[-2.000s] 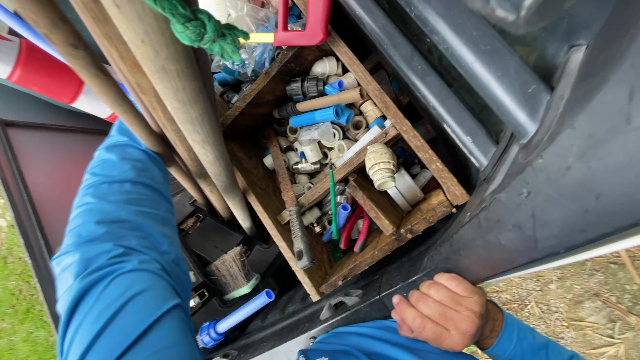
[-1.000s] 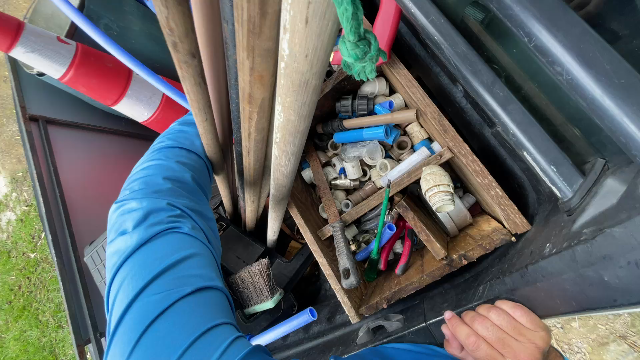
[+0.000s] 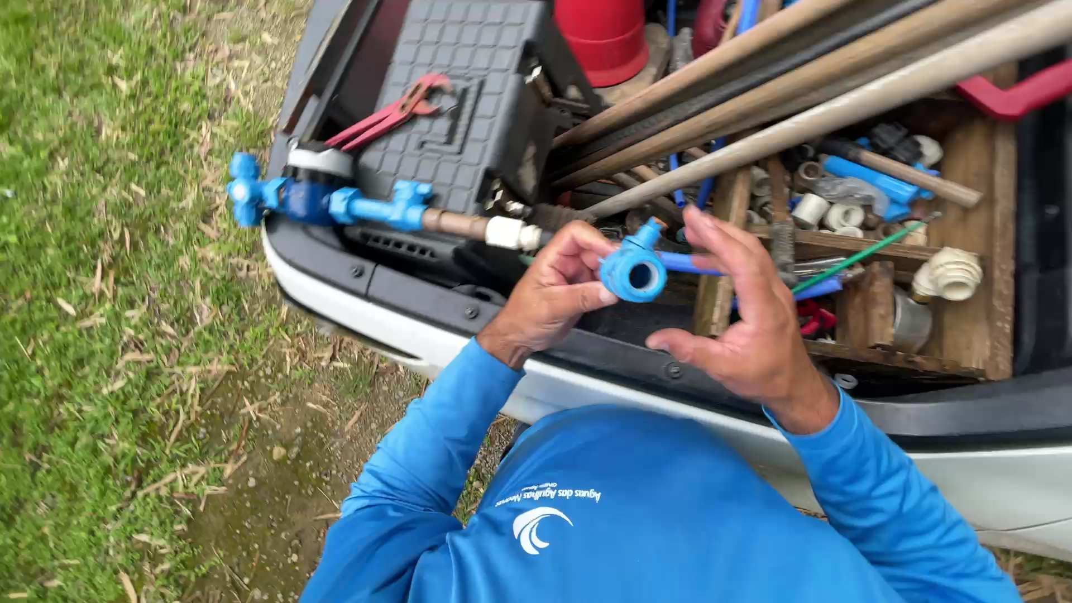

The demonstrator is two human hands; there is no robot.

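My left hand (image 3: 557, 289) holds a blue plastic valve or pipe fitting (image 3: 635, 266) between thumb and fingers, its round opening facing up toward the camera. Just right of the fitting is my right hand (image 3: 745, 314), thumb and fingers spread, with nothing in it. A blue water meter assembly (image 3: 308, 198) with blue valves, a brown section and a white coupling lies along the vehicle's rear edge, left of my left hand. Red pliers (image 3: 392, 110) rest on a black toolbox (image 3: 469, 92) behind the assembly.
A wooden box (image 3: 1001, 251) of pipe fittings stands at the right, with a green screwdriver (image 3: 863, 255) in it. Long wooden handles (image 3: 804, 117) slant across the cargo area. At the back is the base of a red and white post (image 3: 601, 38). The white bumper (image 3: 385, 335) runs in front.
My left arm, which reached in beside the handles, has come back, and that hand now holds a blue fitting. My right hand has risen from the vehicle's edge. The view has swung left.
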